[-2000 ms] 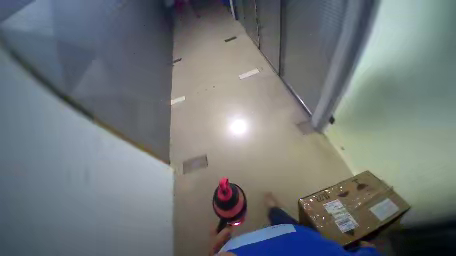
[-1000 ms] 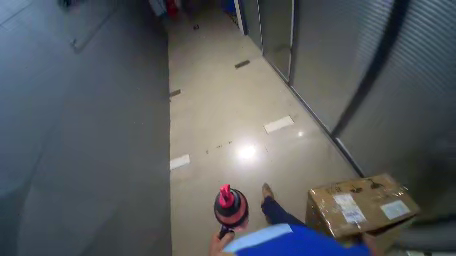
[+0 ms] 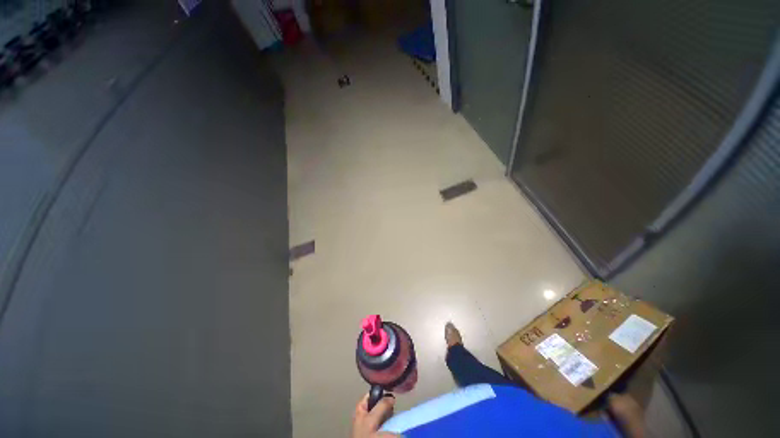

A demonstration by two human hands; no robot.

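Note:
A water bottle (image 3: 389, 359) with a pink spout cap and black collar is at the bottom centre, seen from above. My left hand (image 3: 373, 417) is closed around its black handle at the picture's lower edge. A brown taped cardboard carton (image 3: 590, 346) with white labels is at the lower right, above the floor. My right hand (image 3: 629, 415) is at the carton's near right edge and holds it; its fingers are partly hidden by the carton and blurred.
Ribbed glass partitions (image 3: 633, 128) in metal frames run close along the right. A grey wall or panel (image 3: 188, 239) bounds the left. A pale shiny floor (image 3: 376, 205) with tape strips lies between. Ahead are a blue object (image 3: 417, 43) and a red object (image 3: 289, 27).
The view has moved forward along the corridor; the floor strips and far objects are nearer. The carton has shifted slightly left and tilted in view. Both hands keep their holds.

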